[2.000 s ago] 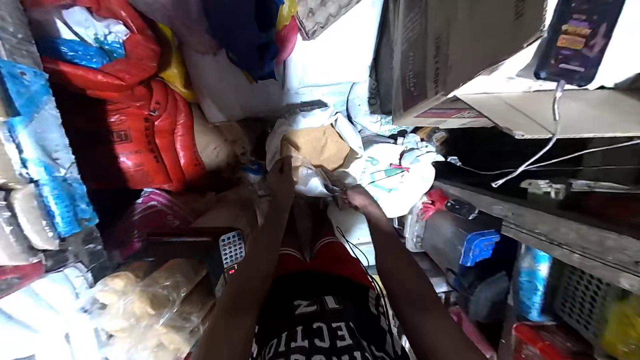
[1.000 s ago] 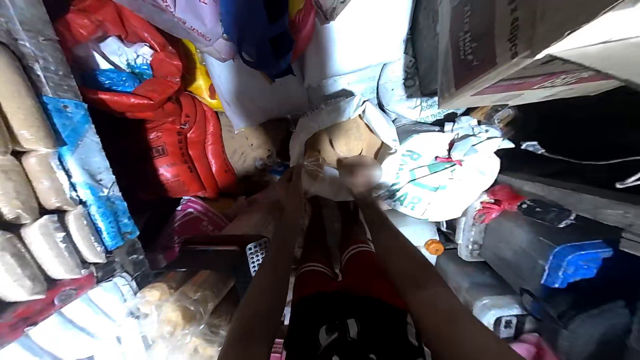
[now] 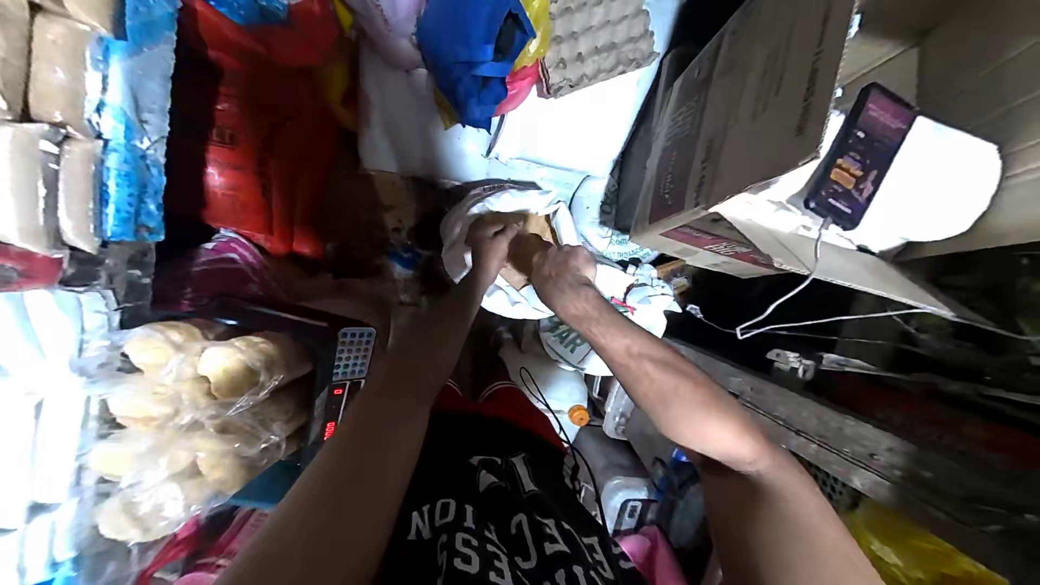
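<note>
An upright white woven sack (image 3: 516, 307) with its rim rolled open holds brown granular stuff, which looks like brown sugar (image 3: 513, 276). My left hand (image 3: 492, 244) is inside the mouth at the upper left, fingers bent over the brown contents. Beside it, my right hand (image 3: 561, 272) reaches in from the right with its fingers curled. A brownish shape lies between the two hands, perhaps a small bag; whether either hand grips it cannot be made out. Right of the open sack lies another white sack (image 3: 569, 341) with green print.
A digital scale (image 3: 354, 354) carries clear bags of bread rolls (image 3: 244, 366) at left. Red sacks (image 3: 260, 162) and packed brown bags (image 3: 69, 73) stand beyond. At right are a cardboard box (image 3: 731, 106), a phone (image 3: 863, 154) on a white cable and a wooden shelf edge (image 3: 812, 431).
Both hands are now together inside the sack's mouth; one second ago the left was at the near rim and the right over the contents. The view has shifted.
</note>
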